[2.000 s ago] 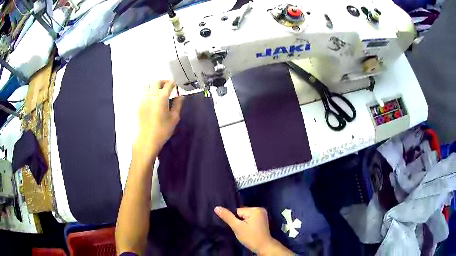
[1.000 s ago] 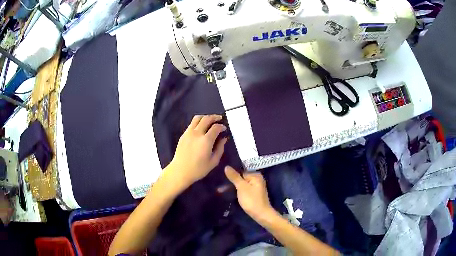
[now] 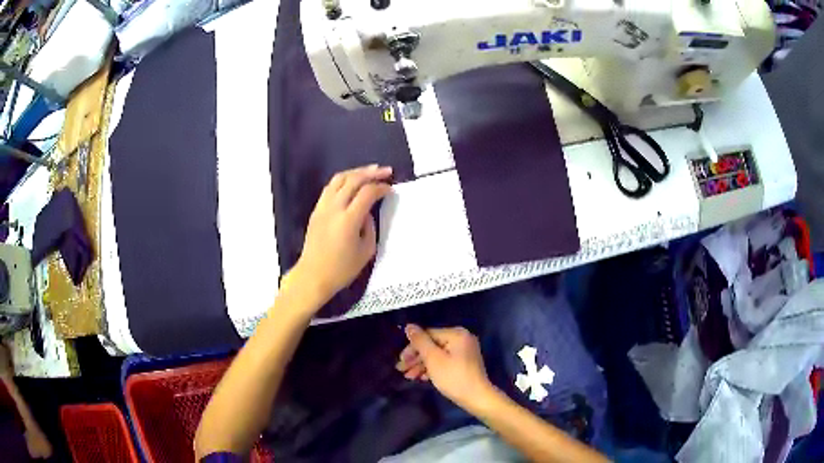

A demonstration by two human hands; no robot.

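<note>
A dark purple panel [image 3: 303, 136] lies under the needle area of the white sewing machine [image 3: 542, 36], its curved near end at the table's front edge. My left hand [image 3: 336, 231] rests palm down on this panel, its fingertips near the panel's right edge, in front of the presser foot [image 3: 411, 110]. My right hand [image 3: 444, 362] is below the table edge over my lap, thumb and fingers drawn together. Dark cloth lies behind it; whether the fingers pinch it cannot be told.
A long dark panel [image 3: 172, 199] lies at the table's left, a shorter one [image 3: 513, 172] right of the needle. Black shears [image 3: 623, 149] lie beside it. A compartment of coloured bobbins [image 3: 725, 174] is at the right edge. A red basket [image 3: 176, 398] stands below left.
The sewn panel has moved away from me past the needle, so its near end now shows on the table. My left hand has moved toward the needle, then back slightly left; my right hand is lower.
</note>
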